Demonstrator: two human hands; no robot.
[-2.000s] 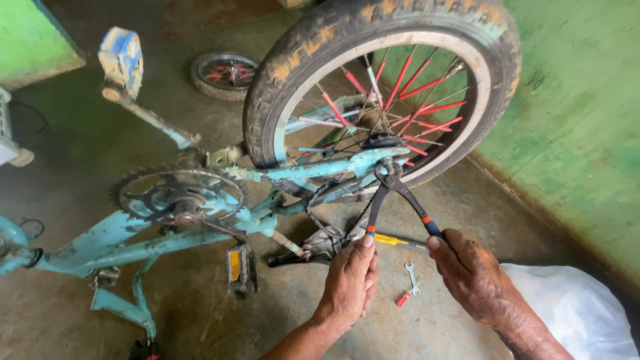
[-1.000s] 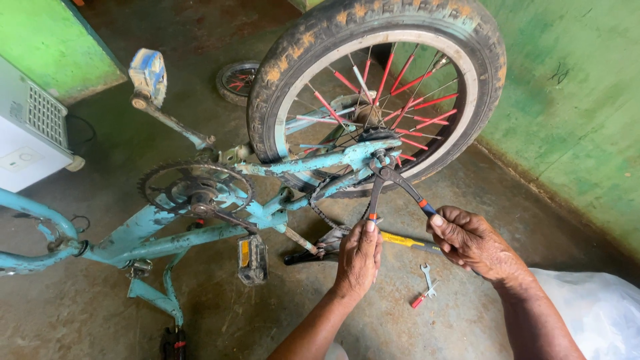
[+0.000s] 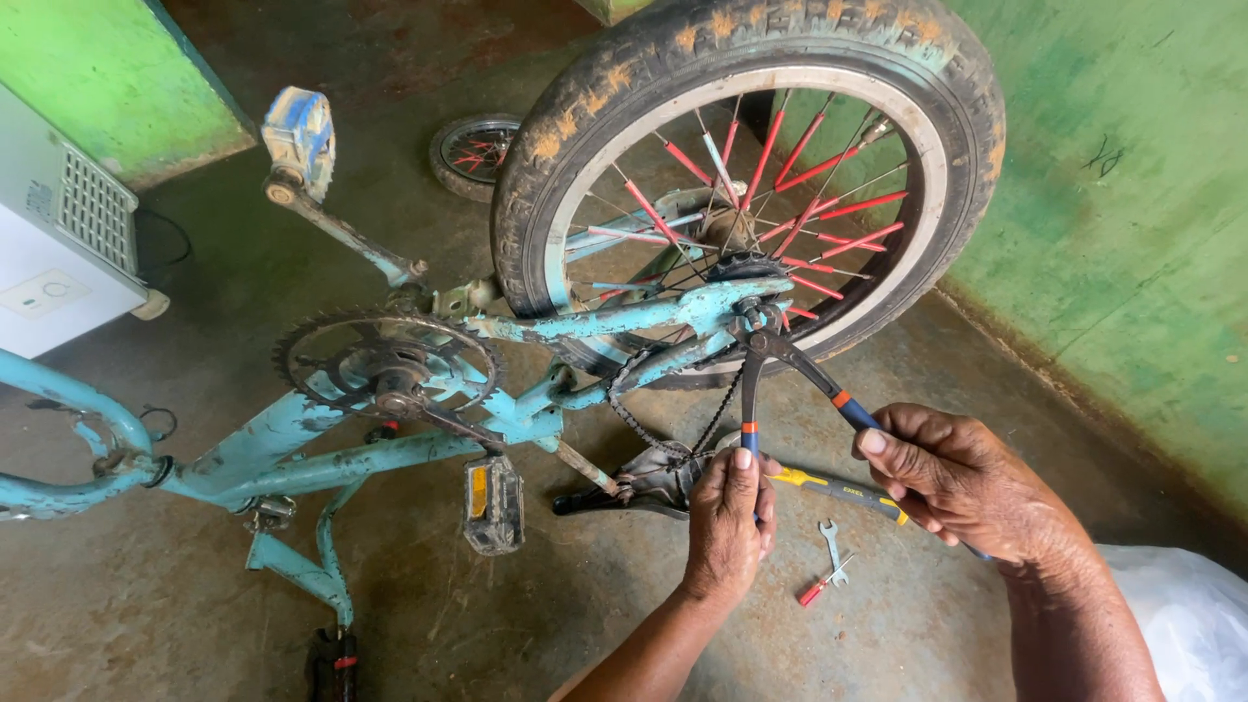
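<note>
An upturned bicycle with a chipped turquoise frame (image 3: pixel 624 320) fills the middle. My left hand (image 3: pixel 731 526) and my right hand (image 3: pixel 951 478) each grip one blue-and-orange handle of a pair of pincers (image 3: pixel 767 344), whose handles are spread. The pincers' jaws are at the axle nut (image 3: pixel 753 314) of the rear wheel (image 3: pixel 936 205); whether they touch it is hard to tell. A loose chain (image 3: pixel 632 414) hangs below the frame, off the chainring (image 3: pixel 387 375). Red sleeves cover many spokes.
On the floor lie an open-end wrench (image 3: pixel 831 546), a small red-handled screwdriver (image 3: pixel 811 593) and a yellow-and-black handled tool (image 3: pixel 843 493). A small wheel (image 3: pixel 475 156) lies behind. A white appliance (image 3: pixel 58 253) stands left, a white plastic bag (image 3: pixel 1175 604) lower right, a green wall (image 3: pixel 1121 195) right.
Both hands stay on the pincers' handles at the axle. The view has shifted, bringing more of the white appliance into sight than two seconds ago.
</note>
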